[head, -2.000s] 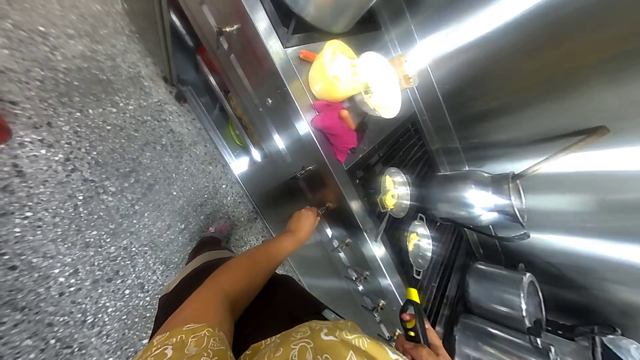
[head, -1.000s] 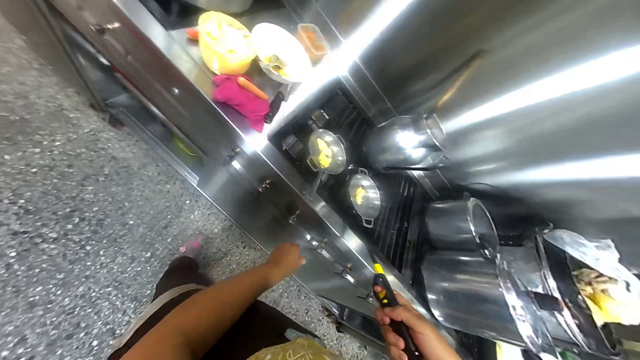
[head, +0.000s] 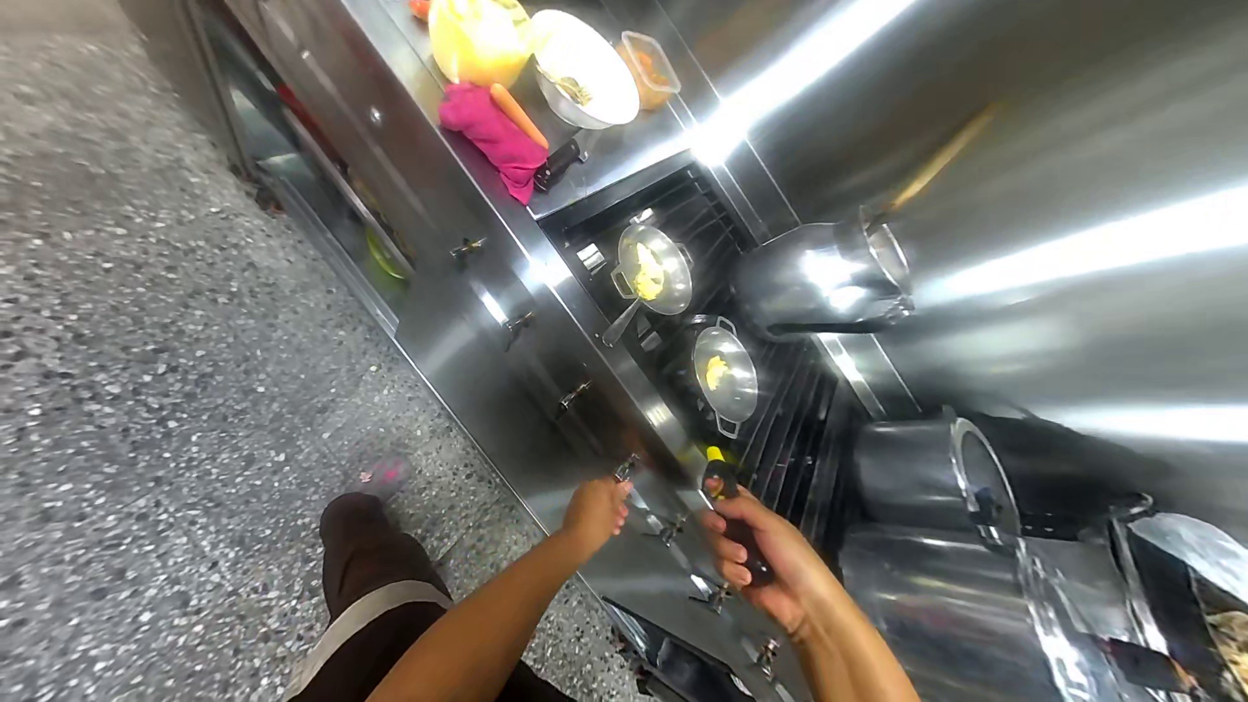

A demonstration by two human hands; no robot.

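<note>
My left hand (head: 595, 514) is at a metal stove knob (head: 626, 468) on the steel front panel, fingers curled next to it; whether they grip it is unclear. My right hand (head: 765, 556) is closed around a black and yellow gas lighter (head: 738, 526), its yellow end toward the stove grate. Just beyond that end, a small two-handled metal pan (head: 741, 395) with yellow food (head: 717, 371) sits on the grate. Farther along is a second such pan (head: 673, 283), holding yellow food and a metal utensil (head: 621, 324) whose handle sticks out over the stove's edge.
A magenta cloth (head: 492, 136), a carrot (head: 518, 115), a black-handled knife (head: 557, 166), a yellow bag (head: 478, 39), a white bowl (head: 609, 83) and a plastic container (head: 649, 68) lie on the counter. Behind the grate stand a metal jug (head: 809, 278) and large pots (head: 936, 585).
My left hand was on a knob two seconds ago, came away from it, and is now at a knob. My right hand keeps the lighter. The view has shifted along the stove.
</note>
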